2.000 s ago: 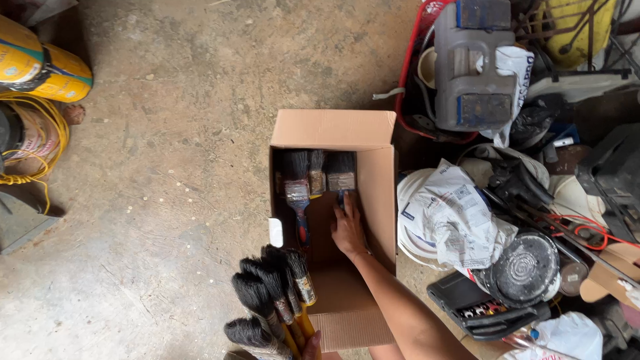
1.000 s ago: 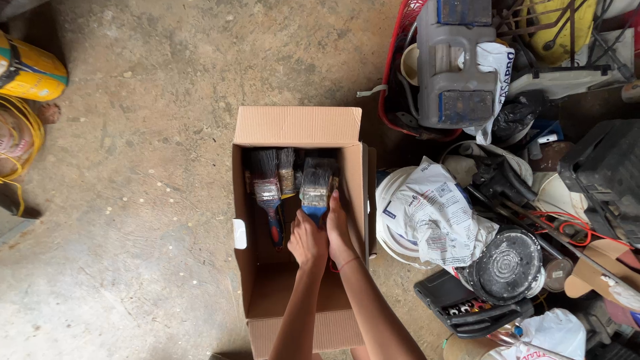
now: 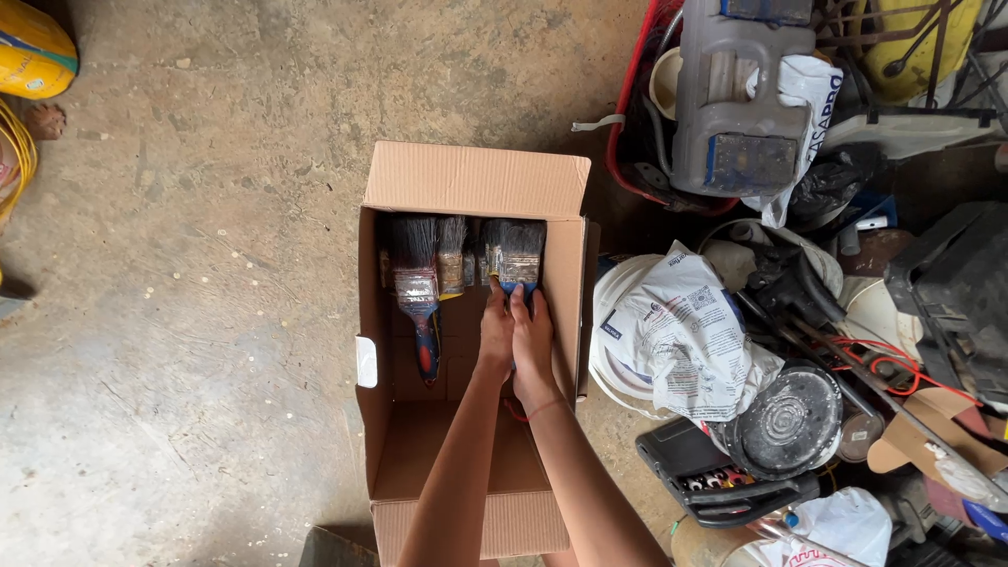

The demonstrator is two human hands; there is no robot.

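Observation:
An open cardboard box (image 3: 476, 185) stands on the floor and holds paintbrushes along its far end. Inside it at the right, my left hand (image 3: 495, 327) and my right hand (image 3: 532, 331) are side by side on a wide paintbrush with a blue handle (image 3: 520, 266); a narrower brush partly shows beside it. At the box's left lies a wide paintbrush with a blue and red handle (image 3: 416, 287). Next to that one is a narrower paintbrush (image 3: 451, 260) with a worn metal ferrule. My fingers hide most of the held brush's handle.
Right of the box are a white bucket (image 3: 610, 354) under a crumpled printed bag (image 3: 677, 339), a black round lid (image 3: 783, 421) and an open black tool case (image 3: 693, 496). A red crate (image 3: 626, 102) holds a grey plastic case (image 3: 744, 118). A yellow container (image 3: 35, 59) stands far left.
Two seconds ago my left hand held several brushes outside the box's near left side; now it is inside beside my right hand. Since one second ago, both hands and their brush have moved deeper toward the right wall.

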